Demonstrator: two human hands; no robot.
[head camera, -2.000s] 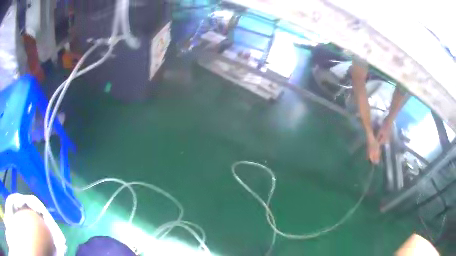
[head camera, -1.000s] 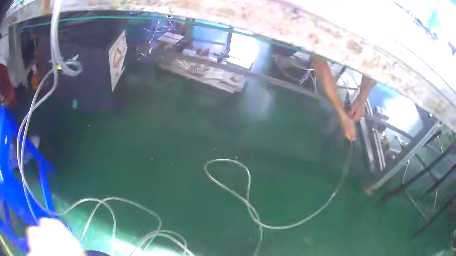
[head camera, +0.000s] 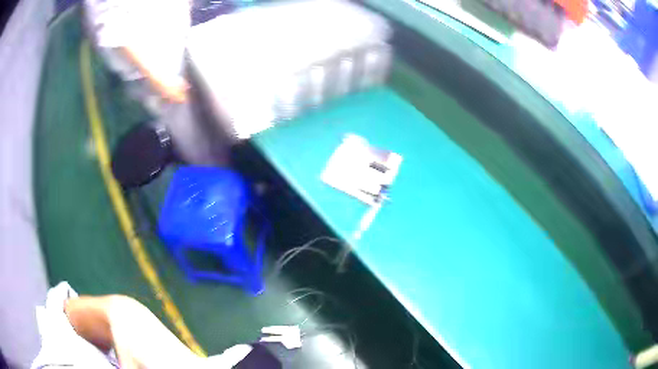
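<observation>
A white-silver fixture (head camera: 361, 169) with small dark parts lies on the green bench top (head camera: 462, 252). A pale tube (head camera: 368, 222) runs from it over the bench's near edge. Thin clear loops (head camera: 306, 249) hang below. A small white block with prongs (head camera: 283, 336) is low down near the floor. My left arm (head camera: 133, 328), in a white sleeve, enters at the lower left. It is overexposed and cut off by the bottom edge, so my left hand cannot be made out. My right hand is out of the picture.
A blue plastic stool (head camera: 205, 209) stands beside the bench, with a round black seat (head camera: 142, 153) behind it. A person in white (head camera: 148, 36) is at the upper left. A large pale ribbed stack (head camera: 296, 65) sits on the bench's far end. A yellow line (head camera: 123, 209) crosses the green floor.
The view has swung from under the bench to its top and the aisle at its left. The other person's hands holding the tube have left the picture. The fixture has come into view.
</observation>
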